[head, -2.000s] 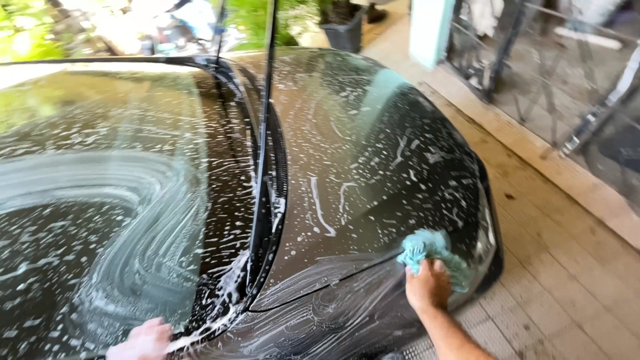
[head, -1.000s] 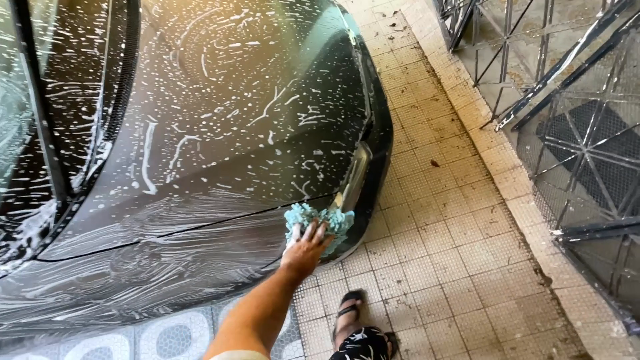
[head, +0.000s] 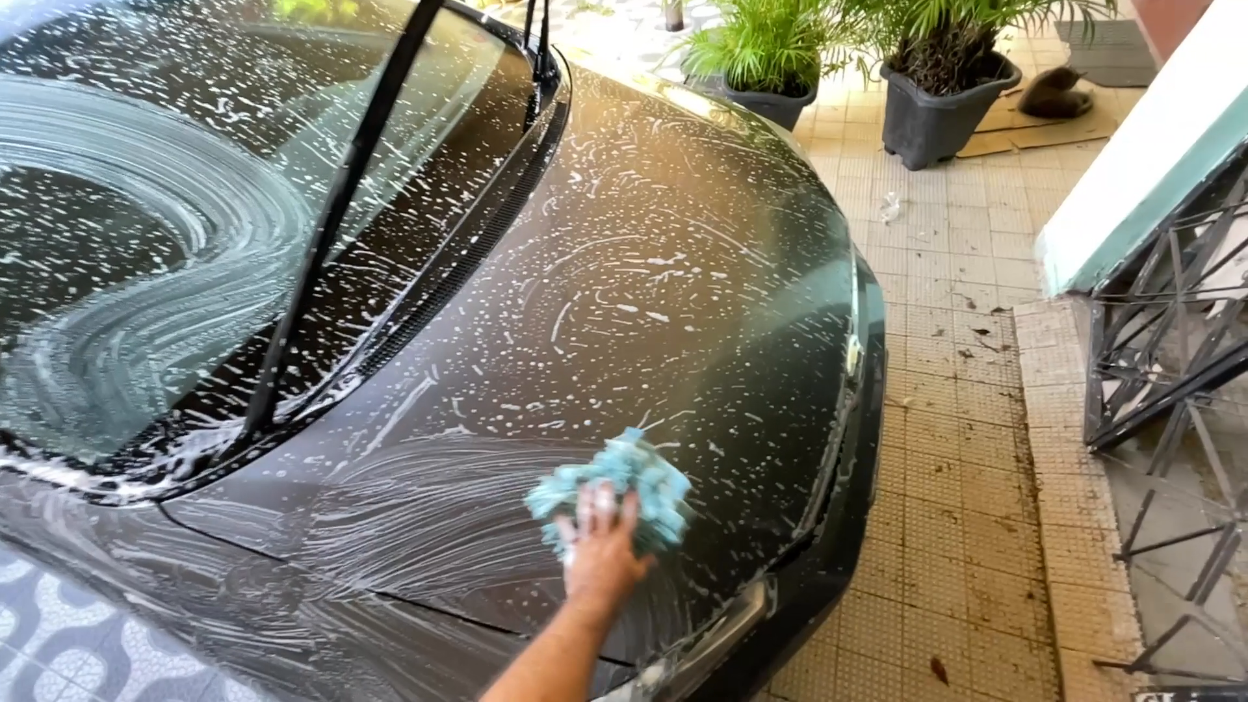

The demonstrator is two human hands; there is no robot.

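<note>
My right hand (head: pixel 603 546) presses a light-blue microfiber wash mitt or cloth (head: pixel 634 483) on the dark hood of a car (head: pixel 624 361), near its front side edge. Soap streaks run across the paint left of the hand, and white foam spots dot the rest of the hood. To the left, the windshield (head: pixel 88 224) bears foam and a broad curved soapy swirl. A black wiper arm (head: pixel 336 210) stands raised off the glass. My left hand is out of view.
Potted plants in dark planters (head: pixel 941 112) stand on the tiled floor (head: pixel 936 468) beyond the hood. A cat (head: pixel 1055 95) lies on cardboard near them. At the right are a white and green pillar (head: pixel 1150 156) and a metal lattice gate (head: pixel 1185 419).
My right hand has moved with the blue cloth from the hood's front corner by the headlight inward onto the hood. My left hand, seen earlier at the windshield base, is gone from view.
</note>
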